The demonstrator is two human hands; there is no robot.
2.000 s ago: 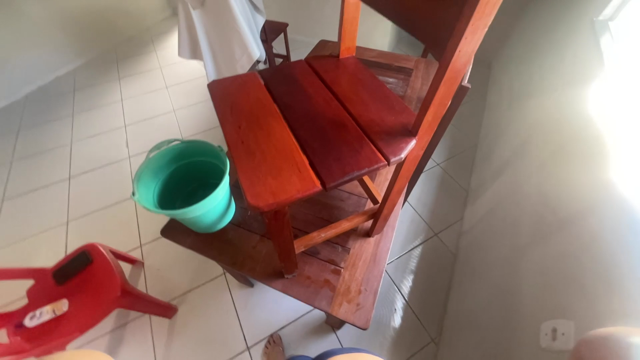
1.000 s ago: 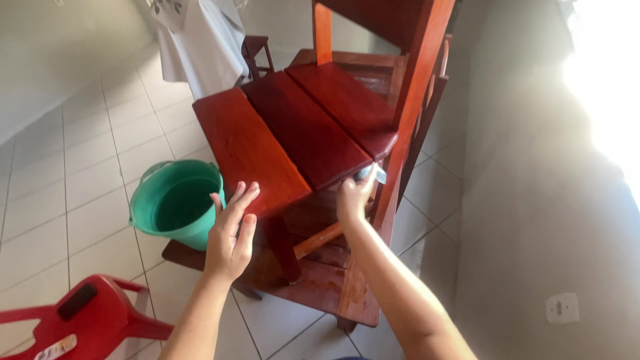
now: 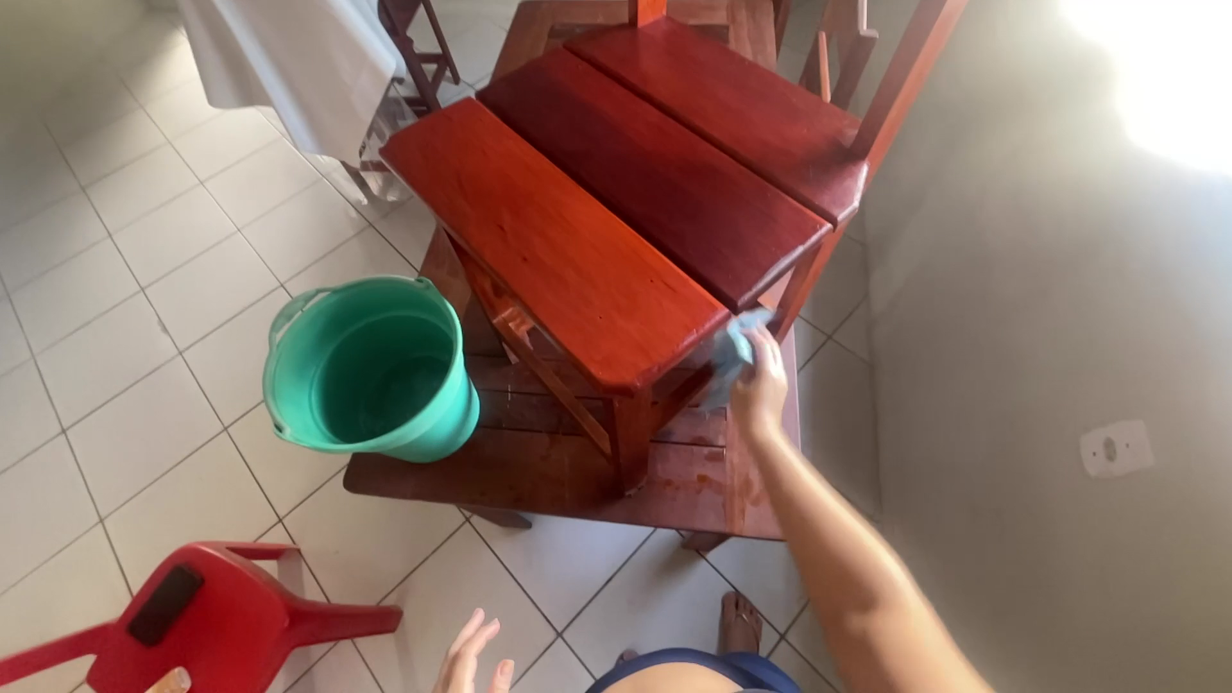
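Observation:
A reddish-brown wooden chair with a slatted seat stands on a low wooden table that has wet patches. My right hand holds a light blue cloth, somewhat blurred, against the edge of the seat near its front right corner. At the bottom edge, partly out of view, my left hand is raised with its fingers apart and nothing in it. A green plastic bucket sits on the table's left part, beside the chair; whether liquid lies inside is hard to tell.
A red plastic chair bearing a dark flat object is at the lower left. Behind the bucket hangs a white tablecloth. A wall with an outlet rises on the right. My foot is on the tiled floor.
Both hands came into view after the oldest frame. My left hand has left the seat's front left corner and dropped low. My right hand stays at the seat edge with the cloth.

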